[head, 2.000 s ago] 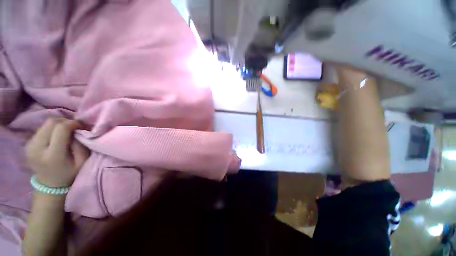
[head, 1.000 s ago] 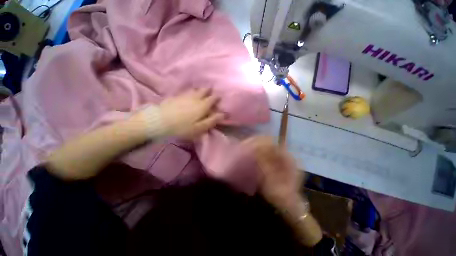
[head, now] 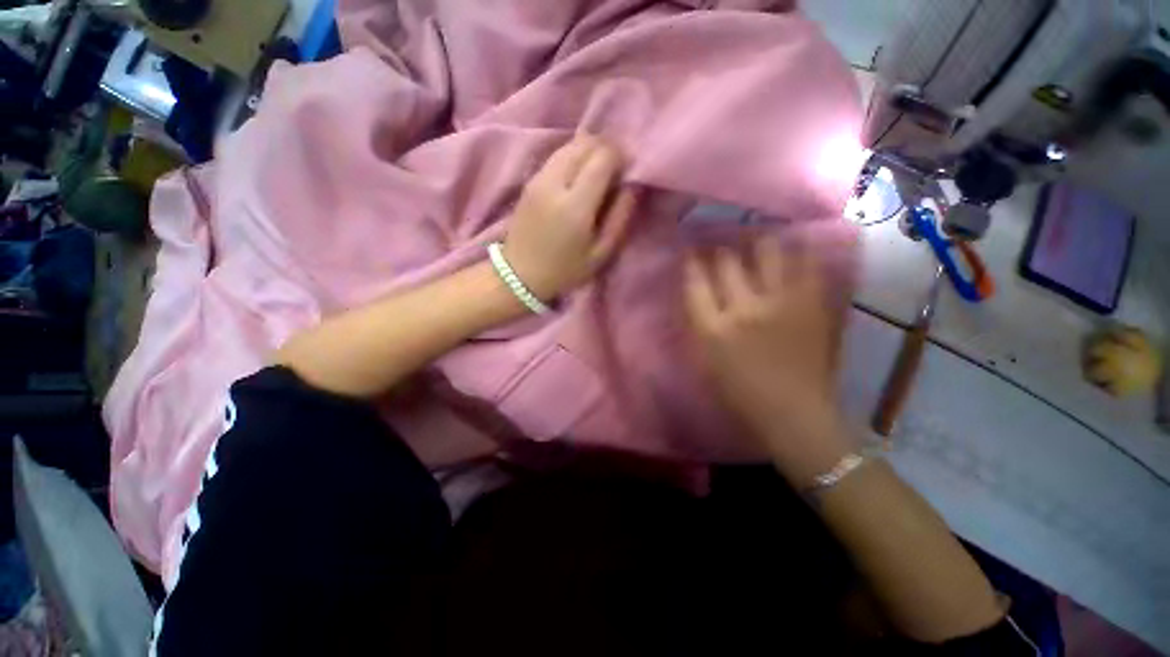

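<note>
The pink garment body (head: 500, 154) covers the table and lap, with its edge at the lit needle area (head: 885, 186). My left hand (head: 565, 212) is on the garment, fingers curled and pinching a fold of the cloth. My right hand (head: 763, 327) is blurred and lies over the cloth to the right, fingers bent downward on it; whether it grips the cloth is unclear. A stitched pocket flap (head: 552, 392) shows below my left hand. A narrow gap between cloth layers shows between the hands.
The white sewing machine (head: 988, 64) stands at upper right. Beside the needle lie orange-and-blue snips (head: 956, 254) and a wooden-handled awl (head: 902, 379). A phone (head: 1080, 244) and a yellow round object (head: 1123, 361) lie further right. Another machine (head: 218, 32) stands at upper left.
The view has shifted, so the machine sits further right. My hands have moved apart on the cloth, and the cloth between them is spread flatter than a second ago.
</note>
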